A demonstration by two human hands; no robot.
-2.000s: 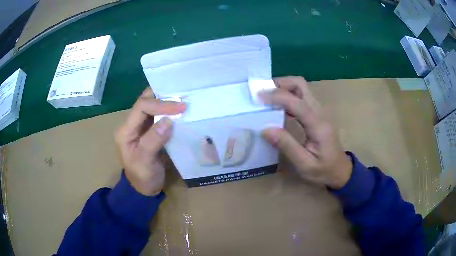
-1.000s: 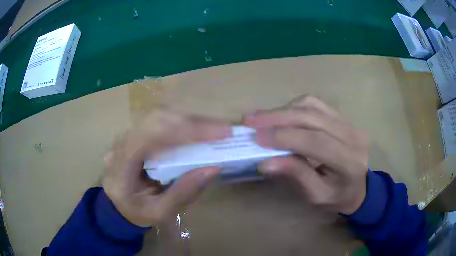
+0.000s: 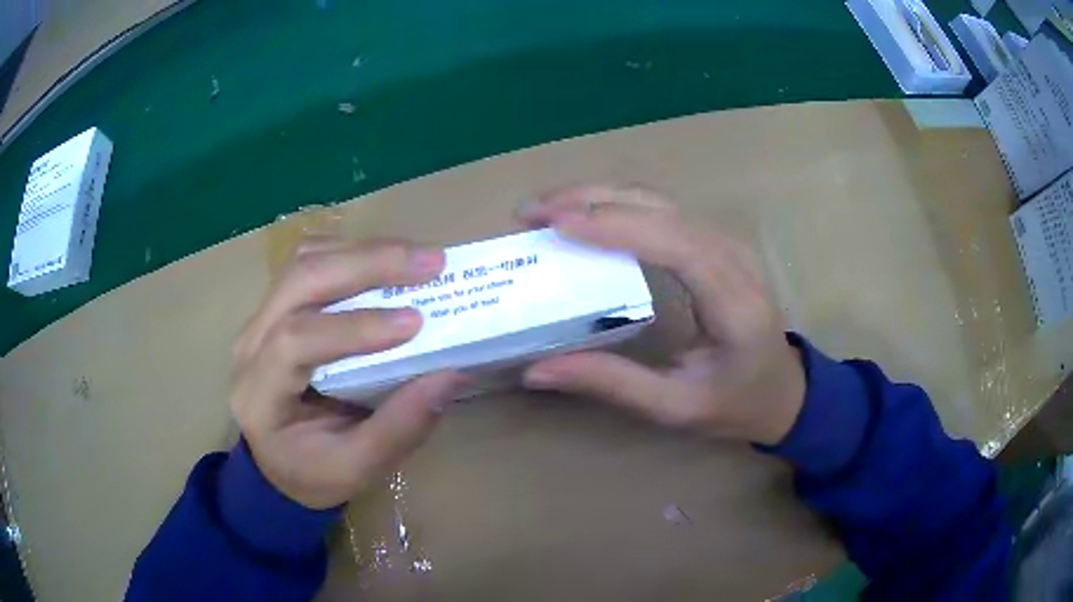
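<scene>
A white retail box [image 3: 506,288] is held between both hands over the brown cardboard sheet [image 3: 588,506]. Its closed end with small lines of dark text faces up. A dark spot shows at its right front corner. My left hand [image 3: 341,353] grips the box's left end, fingers on top and thumb at the near edge. My right hand [image 3: 682,318] holds the right end, fingers along the far side and thumb at the near edge. The box's front face is hidden below.
A green conveyor belt [image 3: 471,82] runs along the far side. A closed white box [image 3: 59,212] lies on it at left. A white inner tray [image 3: 912,47] lies at the far right, beside several white boxes or cards with text [image 3: 1035,112].
The box was open with its top flap raised. It is now closed and tilted so its end faces up. The closed box on the belt has shifted left in view.
</scene>
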